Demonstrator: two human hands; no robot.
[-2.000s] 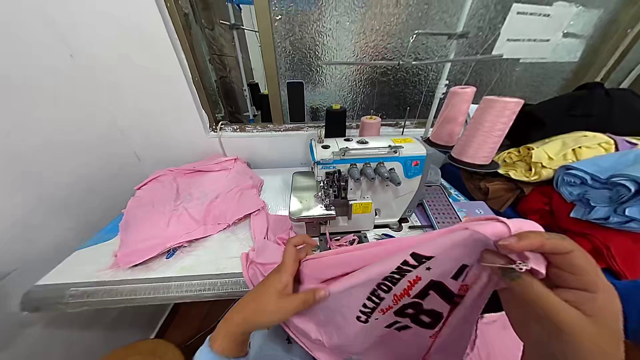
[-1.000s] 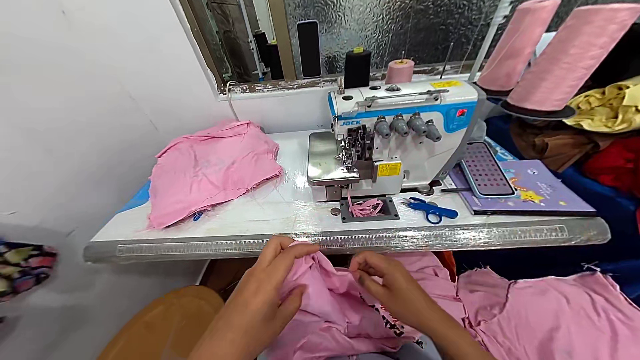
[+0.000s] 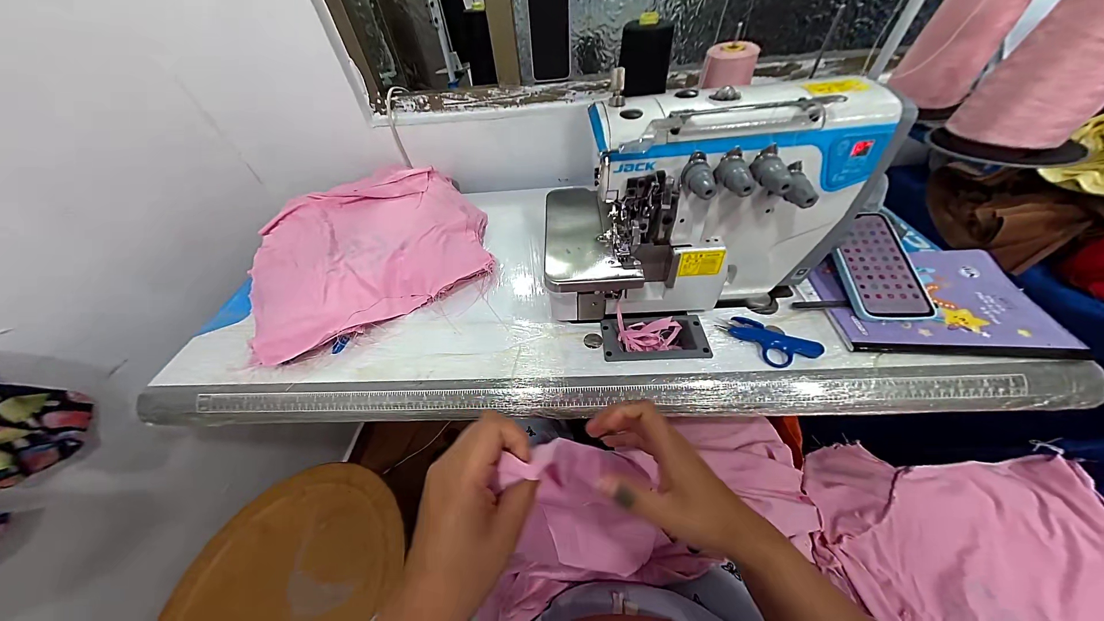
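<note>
My left hand (image 3: 474, 509) pinches an edge of a pink fabric garment piece (image 3: 586, 517) between thumb and fingers, below the table's front edge. To its right, my right hand (image 3: 668, 487) is over the same cloth with thumb and fingers apart. Beyond the hands stands a white and blue Jack overlock sewing machine (image 3: 750, 172). Pink trimmings (image 3: 649, 334) lie in the small framed opening in front of it. Blue thread snips (image 3: 772, 341) lie right of that opening. The cloth's printed side is mostly hidden.
A pink fabric stack (image 3: 366, 259) lies at the table's left. On the right, a phone (image 3: 884, 266) rests on a purple notebook (image 3: 992, 302). Pink thread cones (image 3: 1026, 86) stand behind. More pink cloth (image 3: 975, 535) lies at lower right, and a round wooden seat (image 3: 293, 552) at lower left.
The pink garment, held up with its print showing two seconds ago, is now low, below the table edge. My right hand's fingers have come apart from the cloth since one second ago.
</note>
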